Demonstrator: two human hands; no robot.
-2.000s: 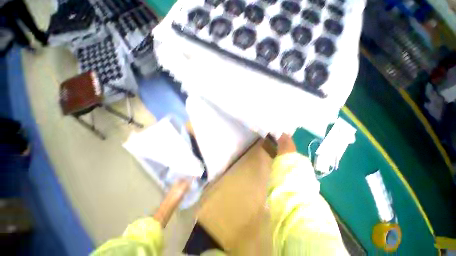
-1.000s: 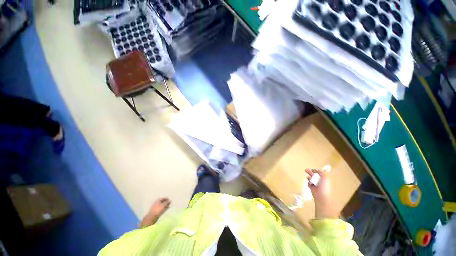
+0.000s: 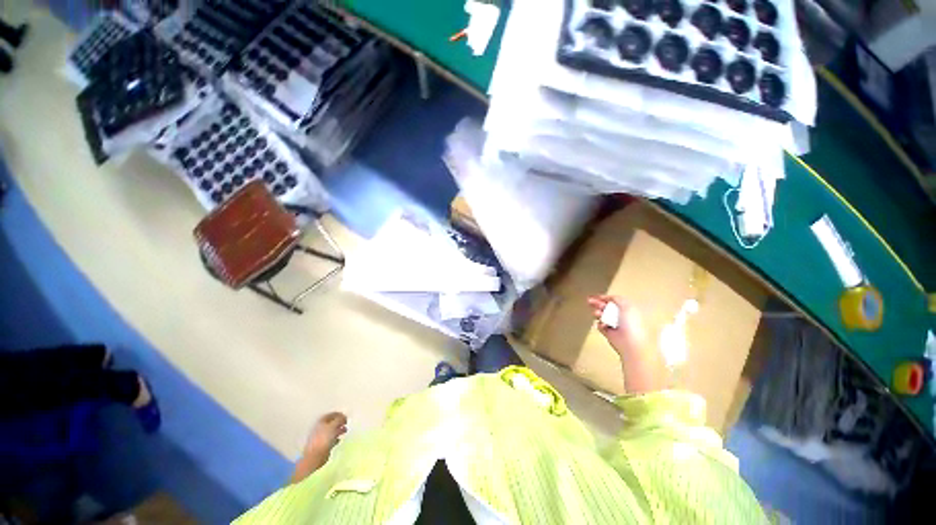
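My right hand (image 3: 618,326) is over the brown carton (image 3: 657,269), fingers curled around a small white object (image 3: 610,315). My left hand (image 3: 326,433) hangs low over the floor at my left side, with nothing visible in it; its fingers look loosely curled. White sheets (image 3: 416,256) lie on a stack with black parts, left of the carton. A translucent white sheet (image 3: 525,210) drapes at the carton's left side.
A tall stack of parts trays (image 3: 667,46) stands on the green bench (image 3: 452,46). A white charger (image 3: 755,205), a large tape roll (image 3: 860,307) and a small tape roll (image 3: 907,377) lie on it. A brown stool (image 3: 246,234) and more trays (image 3: 231,154) are left. A person's foot (image 3: 146,403) shows.
Both hands have come away from the white sheets beside the carton. My right hand now holds the small white object above the carton; my left hand is lowered at my side. The view has shifted.
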